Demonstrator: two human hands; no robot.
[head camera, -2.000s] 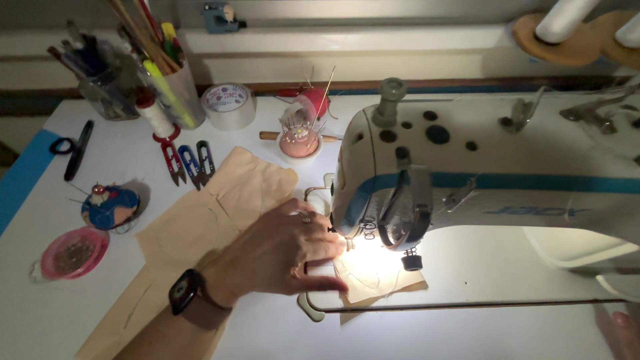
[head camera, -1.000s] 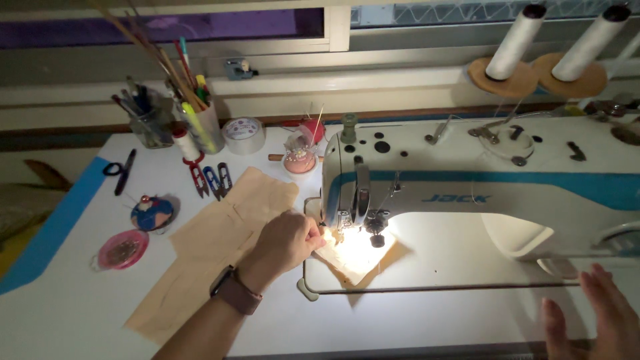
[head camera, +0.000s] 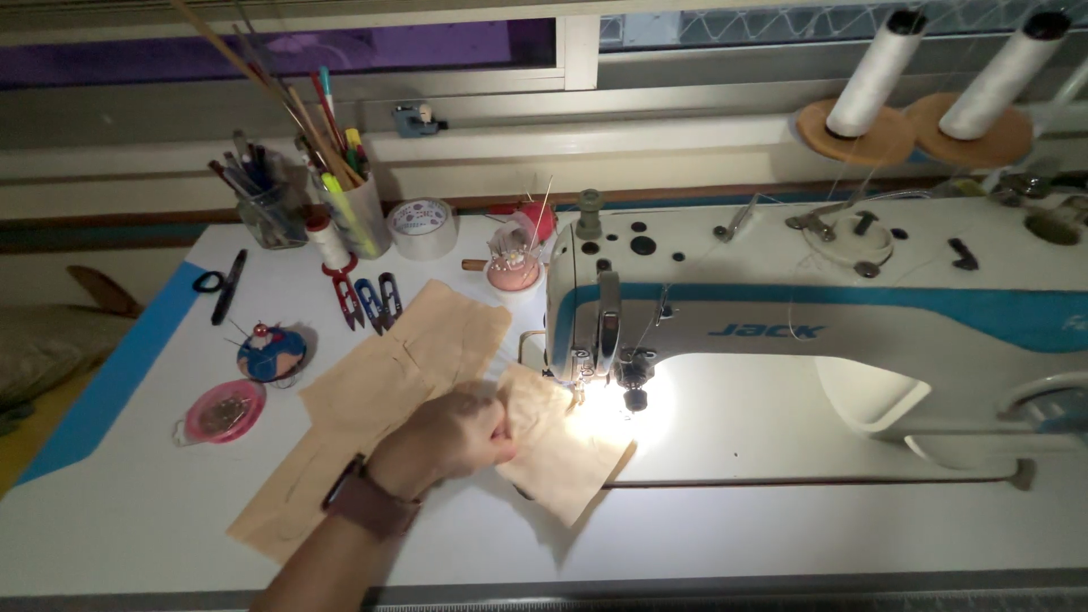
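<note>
My left hand (head camera: 455, 438), with a watch on the wrist, pinches the left edge of a small beige fabric piece (head camera: 557, 459). That piece lies partly under the lit needle area of a Jack sewing machine (head camera: 765, 323); its lower corner hangs toward the front of the table. A larger beige fabric piece with drawn lines (head camera: 365, 387) lies flat on the white table, partly beneath my left hand and forearm. My right hand is out of the frame.
Thread snips (head camera: 368, 304), a pincushion in a white holder (head camera: 512, 270), a blue pincushion (head camera: 272, 353) and a pink dish of pins (head camera: 225, 411) stand at the left and back. Behind them are a pen cup (head camera: 357, 212) and a tape roll (head camera: 422, 229). Two thread cones (head camera: 875, 76) rise behind the machine.
My left hand has drawn the small fabric piece left and toward the front from the needle area. My right hand, seen at the lower right one second ago, has left the view.
</note>
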